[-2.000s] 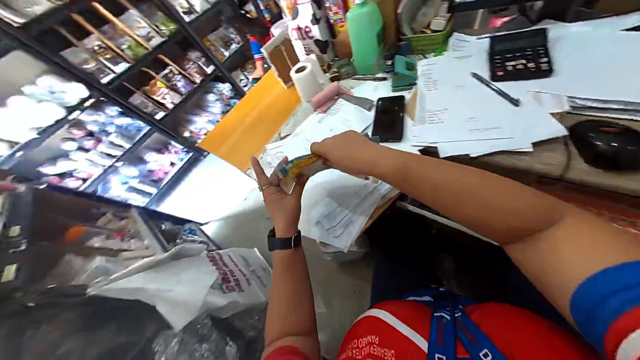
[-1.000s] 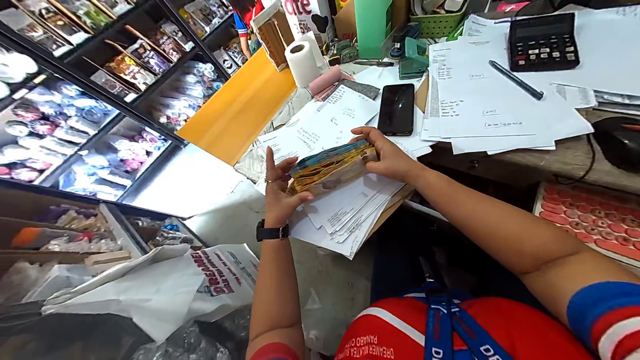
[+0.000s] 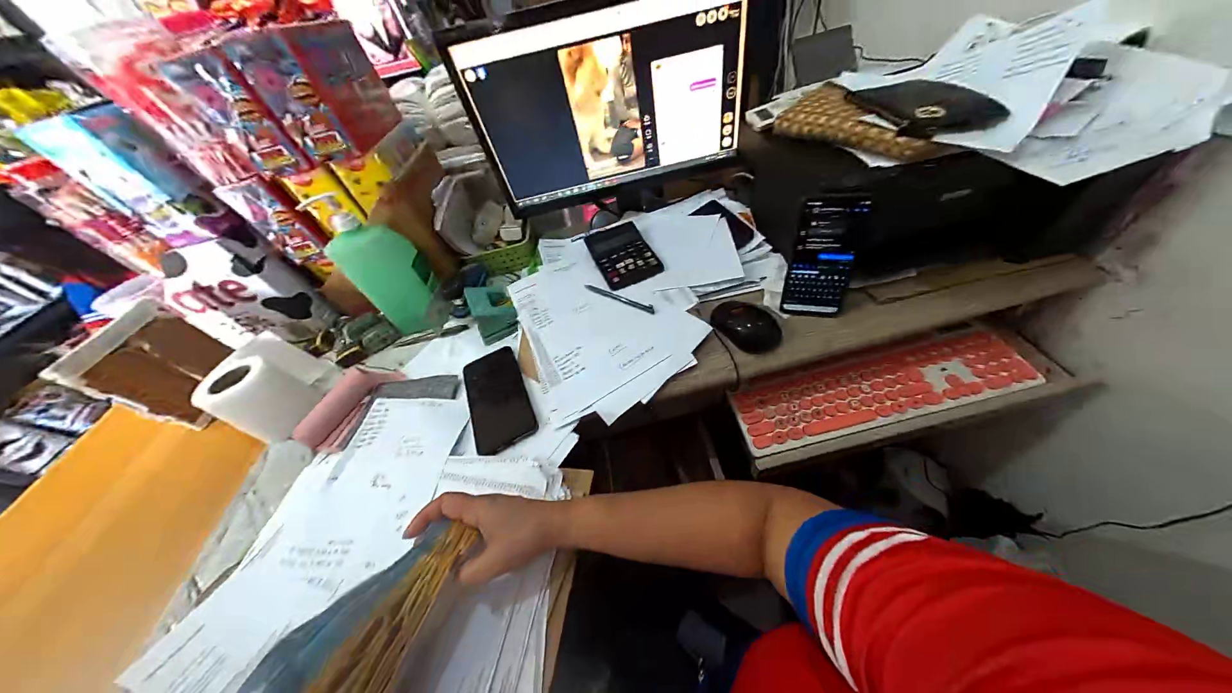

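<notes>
My right hand (image 3: pixel 500 534) grips the far end of a blurred bundle (image 3: pixel 385 616) of thin blue and yellow-brown pieces; its exact kind cannot be told. The bundle runs down past the bottom edge, above printed papers (image 3: pixel 385 462) on the desk. My left hand is out of view. Just beyond my right hand lies a dark smartphone (image 3: pixel 499 399). Farther back, a pen (image 3: pixel 619 298) and a black calculator (image 3: pixel 624 256) rest on more papers.
A coral keyboard (image 3: pixel 885 390) sits on the pull-out tray, below a black mouse (image 3: pixel 746 326). A monitor (image 3: pixel 520 125), a propped phone (image 3: pixel 823 255) and a printer (image 3: pixel 943 207) stand behind. At left are a paper roll (image 3: pixel 260 385), a green pump bottle (image 3: pixel 380 274) and an orange-yellow board (image 3: pixel 115 539).
The view has swung up and to the right, bringing in the monitor and printer. My left hand, on the bundle a second ago, has left view; my right hand still holds it.
</notes>
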